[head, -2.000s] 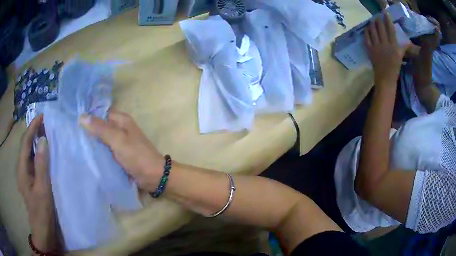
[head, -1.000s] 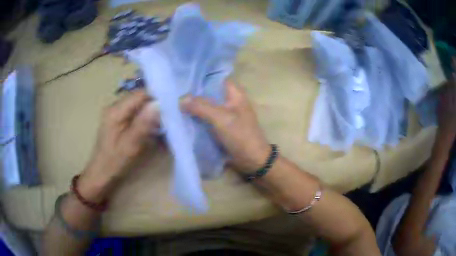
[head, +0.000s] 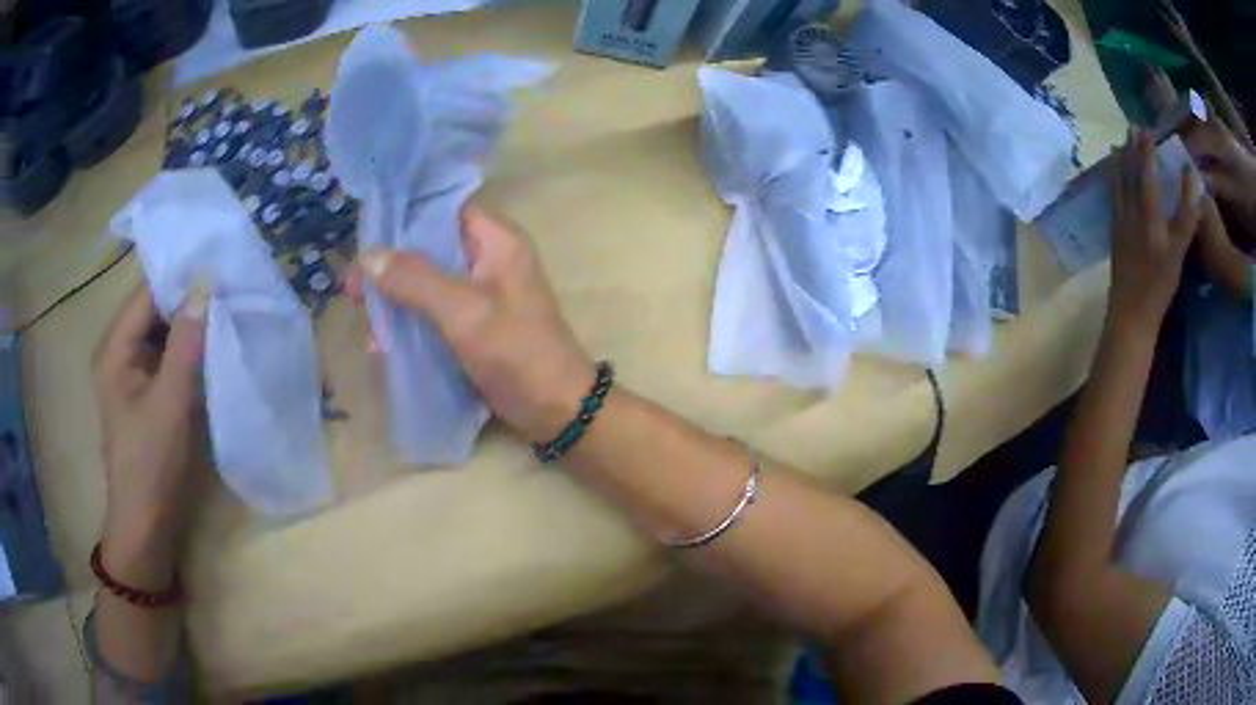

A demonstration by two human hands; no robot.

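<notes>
My right hand grips a translucent white pouch near its middle; a round fan head shows dimly through the top of it. My left hand holds a second white pouch, narrower and partly folded; its contents cannot be made out. The two pouches are apart, side by side. A pile of small dark grey accessory pieces with white round centres lies between and behind them, partly hidden by the pouches.
Several white pouches lie in a row at centre right, with a spoked fan head above them. Retail boxes stand at the back. Dark grey parts are grouped far left. A co-worker's arm is at the right, hands on a box.
My hands have moved apart, and each now holds a separate pouch. The fan pouch has moved left in the picture with my right hand. The view has shifted.
</notes>
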